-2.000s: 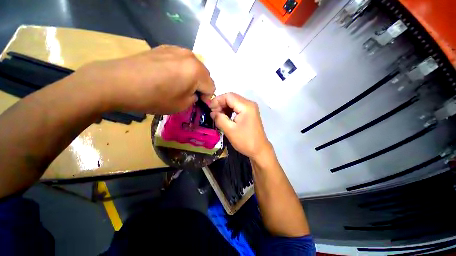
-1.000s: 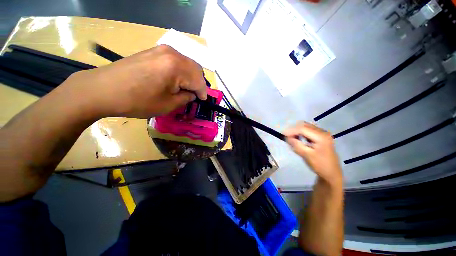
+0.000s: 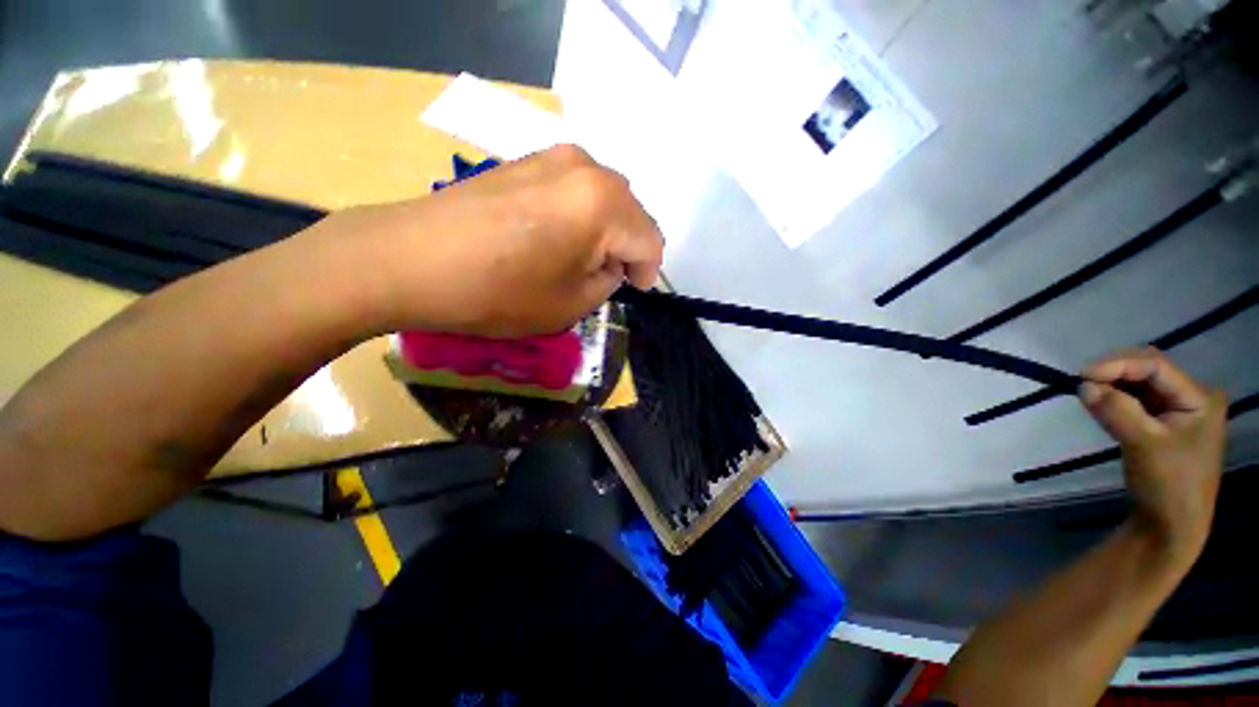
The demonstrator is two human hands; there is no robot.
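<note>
A black strip is stretched between my two hands. My left hand is closed on its left end, just above and beyond the pink fixture. My right hand pinches its other end far to the right, in front of the machine panel. The pink fixture sits on a dark round stand at the table's end; my left hand and wrist hide its top part.
Strip bundles lie on the tan table. A strip tray and a blue bin stand below. Black strips hang before the machine panel. A paper sheet and blue cloth lie behind my left hand.
My right hand has moved away from the fixture to the far right, drawing the strip out long. My left hand has shifted right and off the fixture, holding the strip.
</note>
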